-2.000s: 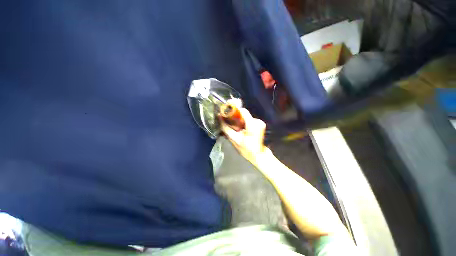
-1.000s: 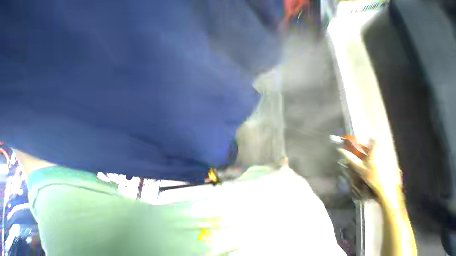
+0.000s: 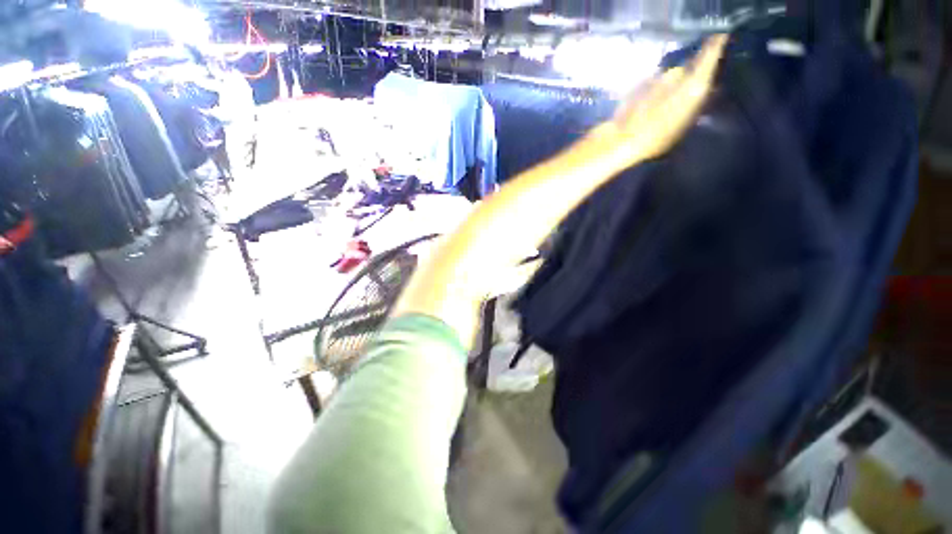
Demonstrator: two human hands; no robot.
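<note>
A bare forearm in a light green sleeve, which looks like my left arm, rises from the bottom middle to the upper right. My left hand (image 3: pixel 673 99) is blurred, at the upper left edge of a large navy garment (image 3: pixel 699 282) that hangs down the right side. The fingers point up; whether they grip the cloth cannot be told. My right hand is not in view. The iron is not in view.
Dark garments hang on a rail (image 3: pixel 89 156) at the left. A round fan (image 3: pixel 360 313) stands behind my forearm. A light blue cloth (image 3: pixel 444 120) hangs at the back. Navy cloth (image 3: pixel 42 386) fills the near left edge. An open box (image 3: pixel 877 469) is low right.
The view has swung up from the garment and my lap to the workshop. My right hand and the iron have left view. A raised arm and hanging navy garment now show.
</note>
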